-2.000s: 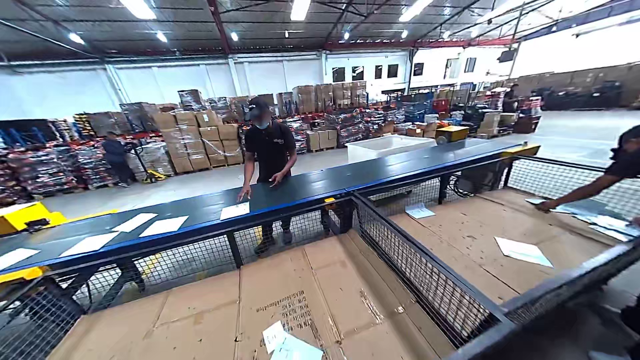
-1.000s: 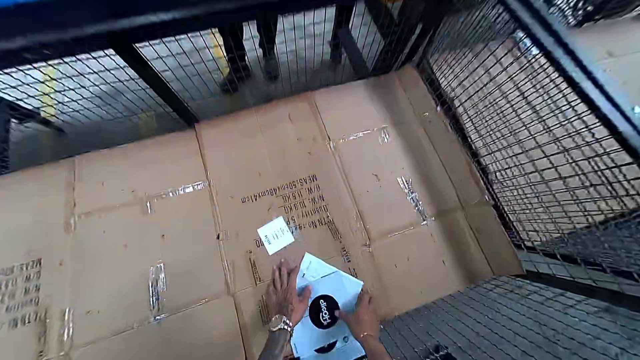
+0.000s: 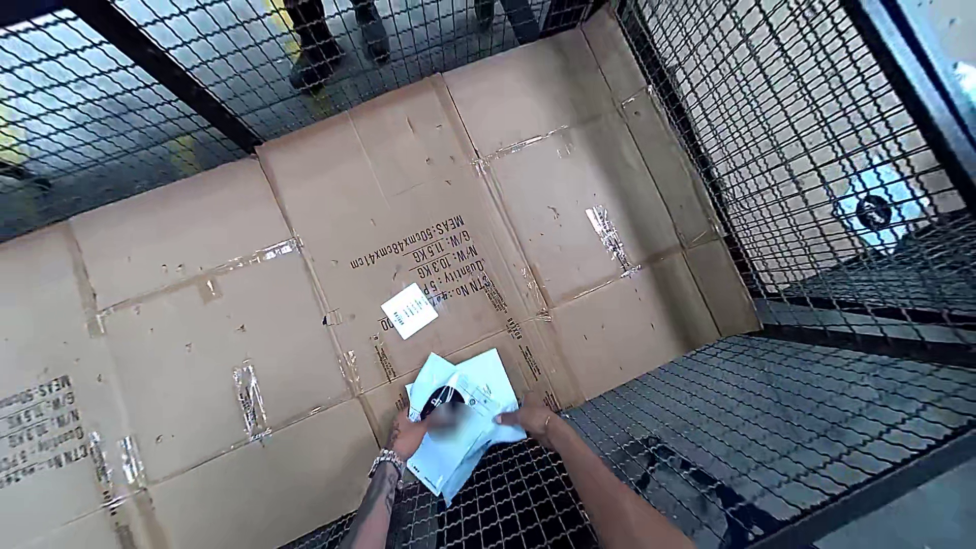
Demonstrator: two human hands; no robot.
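Observation:
Several white plastic mailer bags (image 3: pixel 465 427), one with a round black logo, lie fanned over each other between my hands at the near edge of the cardboard. My left hand (image 3: pixel 410 433), with a metal watch on the wrist, grips their left side. The fingers of my right hand (image 3: pixel 530 419), a thin bracelet at its wrist, pinch their right edge. Just beyond the bags, a white printed label (image 3: pixel 409 310) lies flat on the flattened cardboard lining (image 3: pixel 381 206).
Black wire mesh panels (image 3: pixel 717 99) enclose the cardboard at the far side, right and near edge. Through the right mesh, another white bag with a black circle (image 3: pixel 877 210) shows in the neighbouring bay. A person's legs and shoes (image 3: pixel 313 46) stand beyond the far mesh.
The view has swung down from the hall to the cardboard. Since one second ago, the bags have turned and fanned out, and my right hand has moved from their face to their right edge.

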